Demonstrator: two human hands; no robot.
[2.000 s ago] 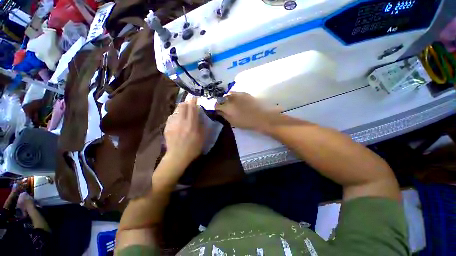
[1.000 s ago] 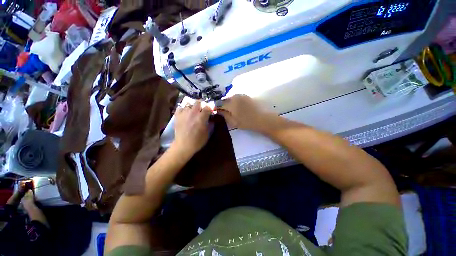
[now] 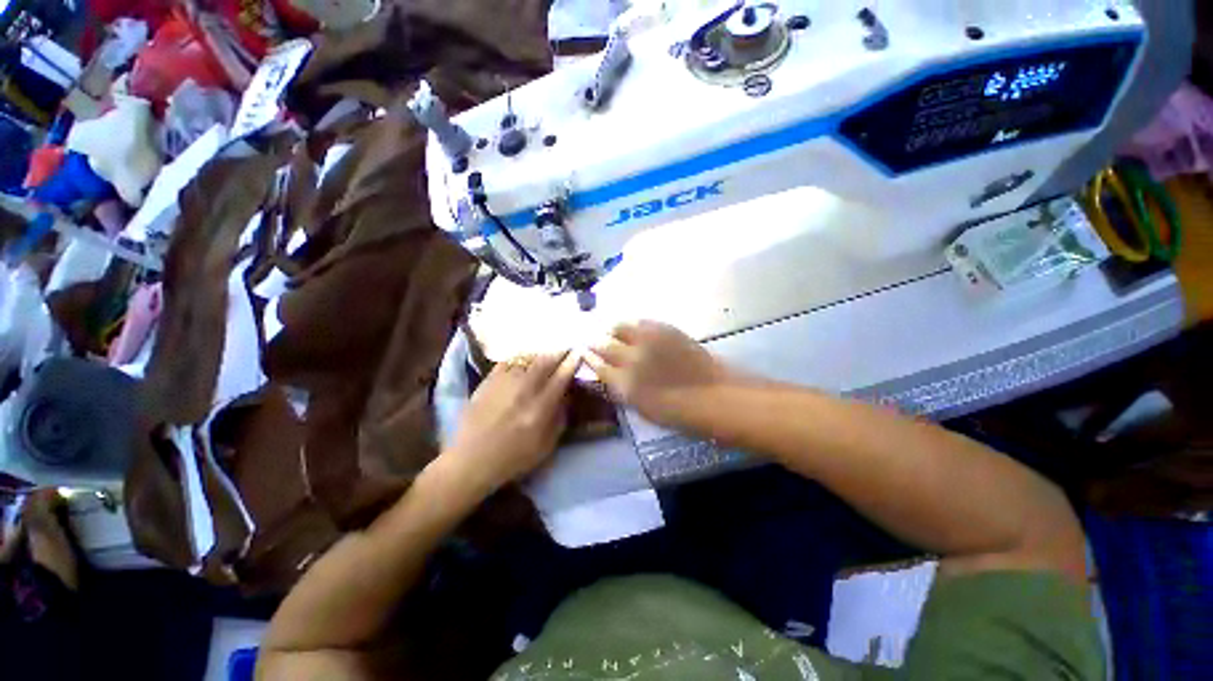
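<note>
My left hand [image 3: 516, 415] and my right hand [image 3: 652, 370] meet fingertip to fingertip at the front of the machine bed, gripping the edge of a brown and white garment piece [image 3: 601, 495]. White cloth hangs below my hands over the table edge, with brown cloth showing between them. The presser foot and needle area [image 3: 580, 285] of the white sewing machine [image 3: 785, 146] is just above and away from my fingertips. Bright light washes out the cloth under it.
A large heap of brown garment panels [image 3: 353, 319] lies left of the machine. Yellow and green loops [image 3: 1135, 213] and a small packet [image 3: 1022, 250] lie at the right. A tape [image 3: 931, 386] runs along the table's front. Another person's arm [image 3: 51, 539] shows at far left.
Both hands have moved down from the needle toward the wearer, drawing the piece with them. White cloth now hangs over the front edge where brown hung. The camera view has shifted.
</note>
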